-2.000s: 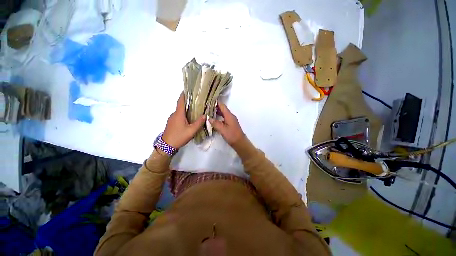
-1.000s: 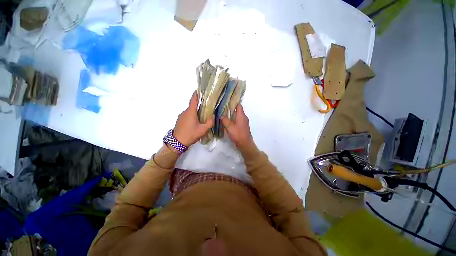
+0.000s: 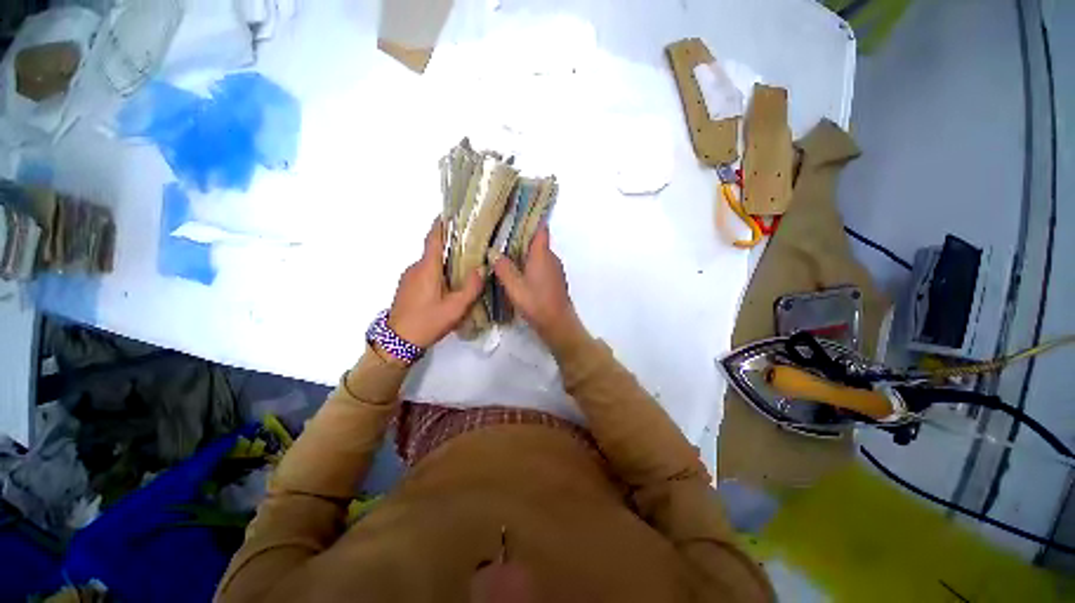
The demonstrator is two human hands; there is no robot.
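Note:
A thick bundle of khaki cut pieces [image 3: 481, 212] with pale and some blue-grey layers stands on edge over the white table, fanned open like pages. My left hand [image 3: 434, 295] grips its left side, the thumb on the near front. My right hand [image 3: 536, 283] grips its right side, the thumb near a gap between the layers. The fingers behind the bundle are partly hidden. A white sheet [image 3: 495, 375] lies under the bundle at the table's near edge.
At right are a steam iron [image 3: 813, 383], a khaki offcut [image 3: 813, 247], stiff tan templates [image 3: 767, 147] and orange-handled scissors [image 3: 737, 218]. Blue scraps [image 3: 242, 130] and layered stacks [image 3: 80, 233] lie left. A khaki piece [image 3: 407, 30] lies at the back.
The layers of the bundle have shifted between my hands, and blue-grey layers now show towards its right side. Both hands keep their hold. The view has shifted slightly.

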